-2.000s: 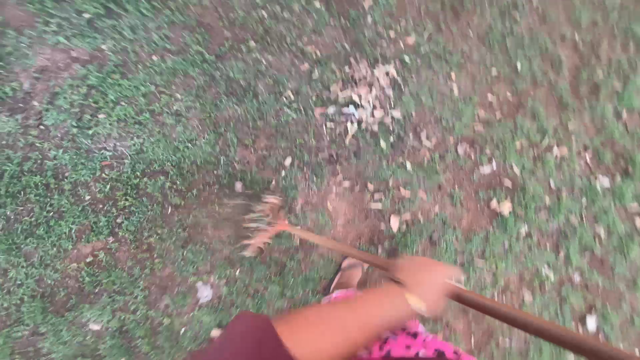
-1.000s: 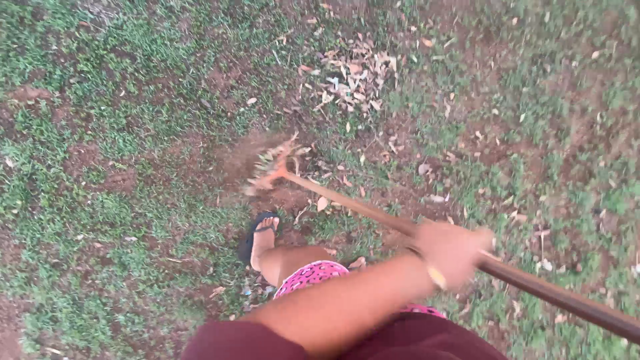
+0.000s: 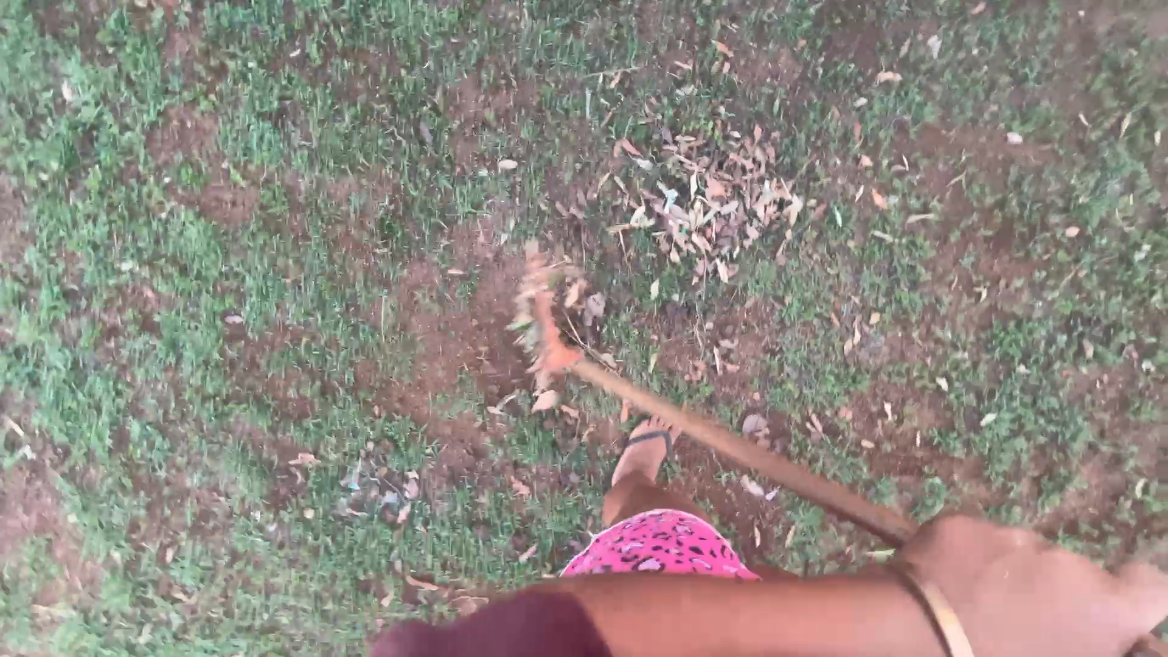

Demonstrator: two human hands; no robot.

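My left hand (image 3: pixel 995 575), with a bangle at the wrist, is closed around the wooden handle (image 3: pixel 748 453) of a rake at the lower right. The handle slants up and left to an orange rake head (image 3: pixel 552 345), which is blurred and has dry leaves and twigs caught around it. The head rests on or just above a patch of bare reddish soil. My right hand is not seen. A pile of dry leaves (image 3: pixel 716 201) lies up and to the right of the rake head.
Patchy grass (image 3: pixel 301 274) and bare soil surround the rake, with scattered dry leaves. My sandalled foot (image 3: pixel 646 447) stands just below the handle, under pink patterned clothing (image 3: pixel 657 545). Small pale litter (image 3: pixel 388 493) lies in the grass at the lower left.
The rake stays in my left hand. Its head is now up and left of my sandalled foot; a second ago it was close above that foot. The view has shifted.
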